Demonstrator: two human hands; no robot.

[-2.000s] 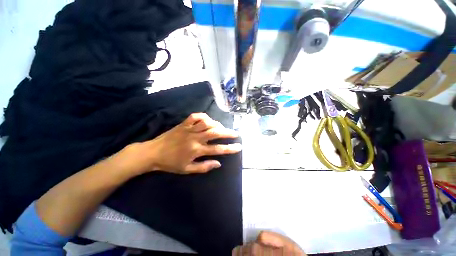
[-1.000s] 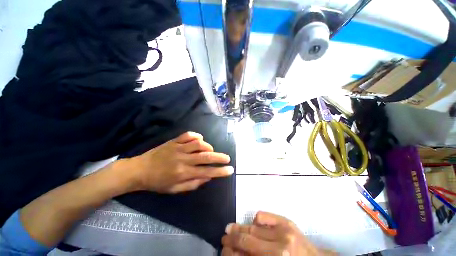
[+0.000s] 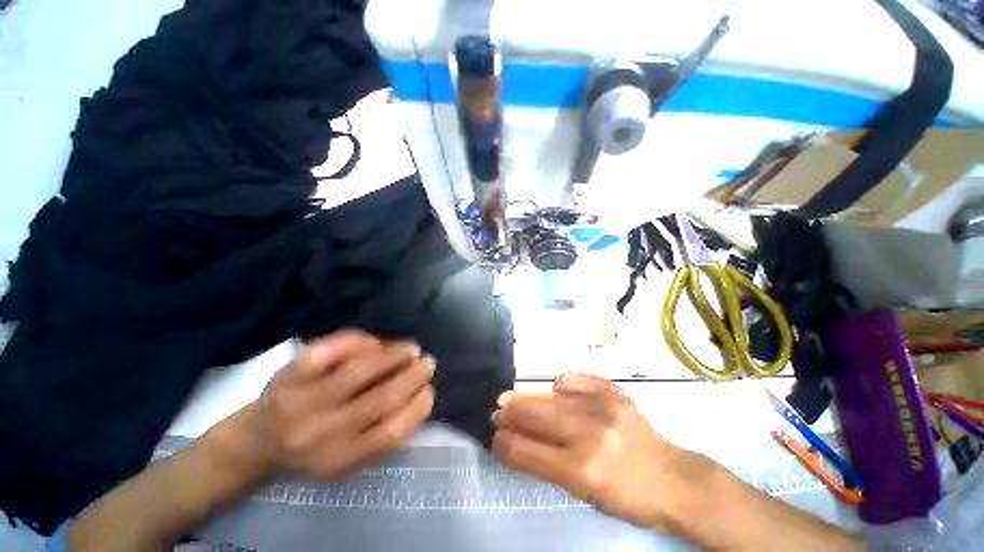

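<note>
A black garment piece runs from the needle area towards me, its right edge along the bright machine bed. My right hand pinches the near corner of the piece between thumb and fingers. My left hand, blurred, is at the left near edge of the piece with bent fingers; whether it grips the cloth cannot be told. The presser foot area sits at the far end of the piece, under the white sewing machine head. The needle itself cannot be made out.
A heaped black garment pile lies at left. Yellow-handled scissors lie right of the needle, with black scraps behind. Blue and orange pens lie beside a purple box. Cardboard rests against the machine.
The garment piece's near end has moved away from me towards the needle. My right hand has moved forward with its corner. My left hand has lifted off its flat position and its fingers have curled.
</note>
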